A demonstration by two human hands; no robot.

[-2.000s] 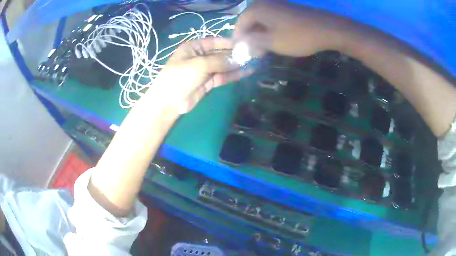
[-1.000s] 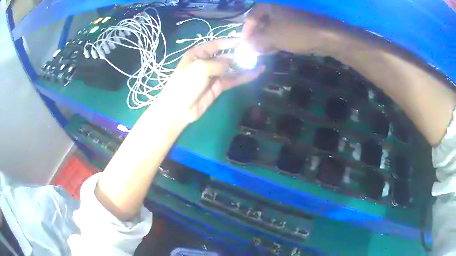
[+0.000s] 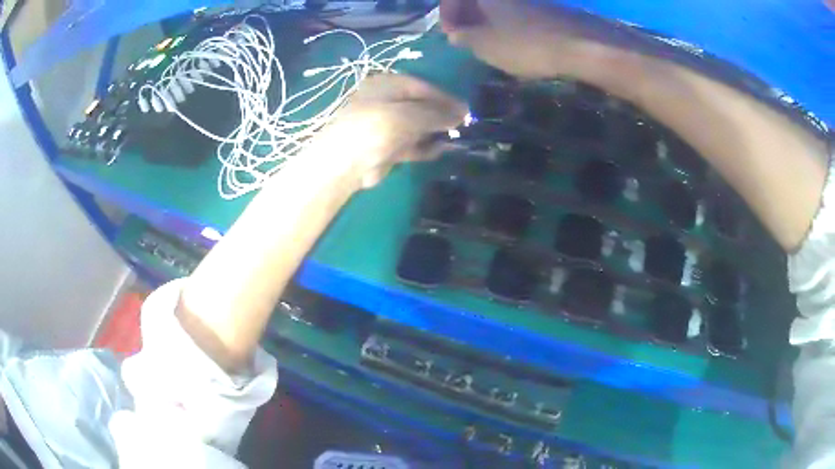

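My left hand (image 3: 389, 124) reaches over the green-matted shelf (image 3: 366, 229), its fingertips closed on a small unit whose bright spots show beside the fingers; most of it is hidden. My right hand (image 3: 481, 32) is at the top centre, beyond the left hand; its fingers are partly hidden and blurred, and I cannot tell whether they hold anything. Dark rounded-square watch units (image 3: 424, 259) sit in rows on the shelf to the right of my left hand, with pale strips (image 3: 695, 322) beside some.
Tangled white cables (image 3: 252, 101) lie at shelf left, beside a dark box (image 3: 183, 124). A blue rack edge (image 3: 384, 302) crosses in front. A lower shelf holds a metallic strip fixture (image 3: 458, 380). A perforated stool seat (image 3: 359, 460) and a red object (image 3: 119, 325) show below.
My left hand has turned and moved slightly right and down, away from my right hand. The bright glow at its fingertips has shrunk to small spots. My right hand has moved up slightly.
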